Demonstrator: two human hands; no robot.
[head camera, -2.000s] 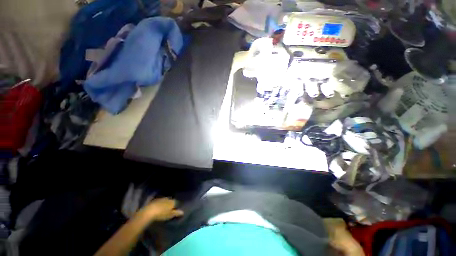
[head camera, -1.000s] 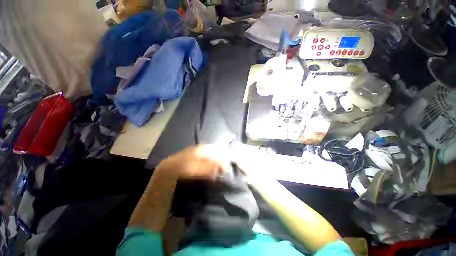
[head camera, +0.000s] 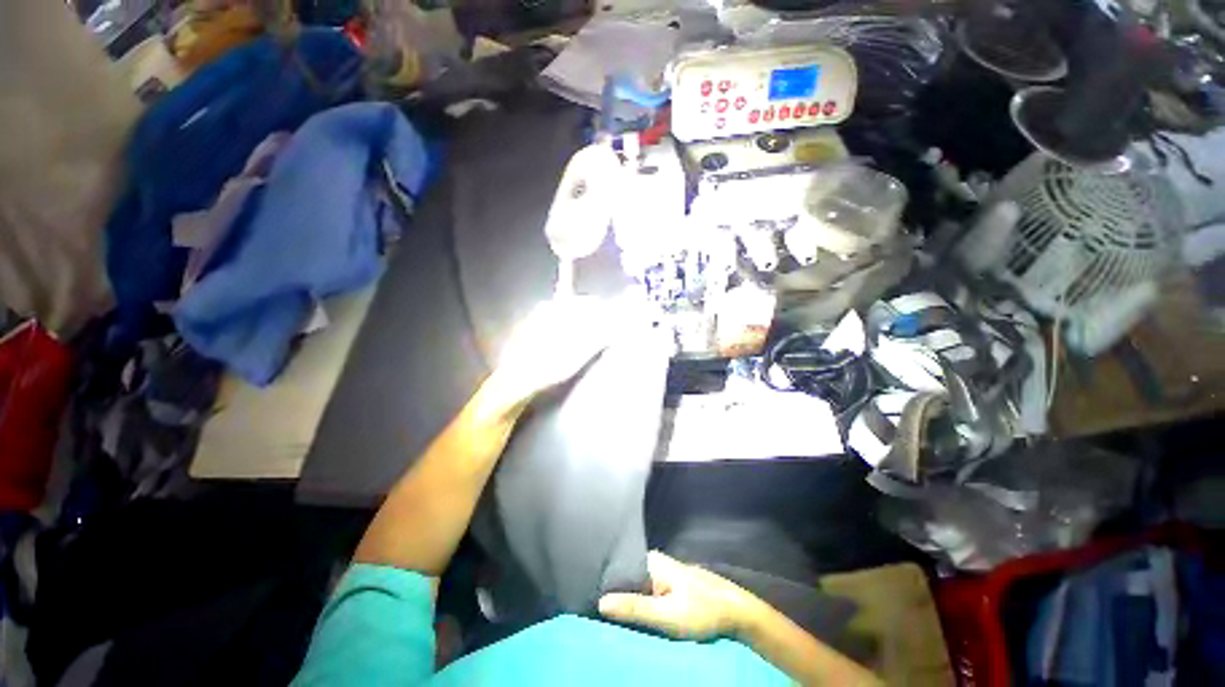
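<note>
A grey fabric panel (head camera: 578, 470) runs from the needle area of the white sewing machine (head camera: 658, 242) down over the table's front edge to the lap. It looks pale under the lamp. My left hand (head camera: 544, 352) lies on its upper end just before the presser foot, washed out by glare; its fingertips are hard to make out. My right hand (head camera: 678, 597) holds the panel's lower right edge near the lap, thumb and fingers on the cloth. The needle and presser foot are lost in the glare.
Long dark cloth (head camera: 417, 295) lies left of the machine, with a blue garment heap (head camera: 289, 228) beyond. Tangled strips (head camera: 940, 389) and a black coil (head camera: 813, 369) lie right. A fan (head camera: 1088, 235) stands far right. A control panel (head camera: 762, 91) is behind; a red crate (head camera: 987, 617) is lower right.
The hands were together near the table's front edge; now my left hand is up at the machine and my right is down near the lap. The panel now stretches between them. The view has shifted.
</note>
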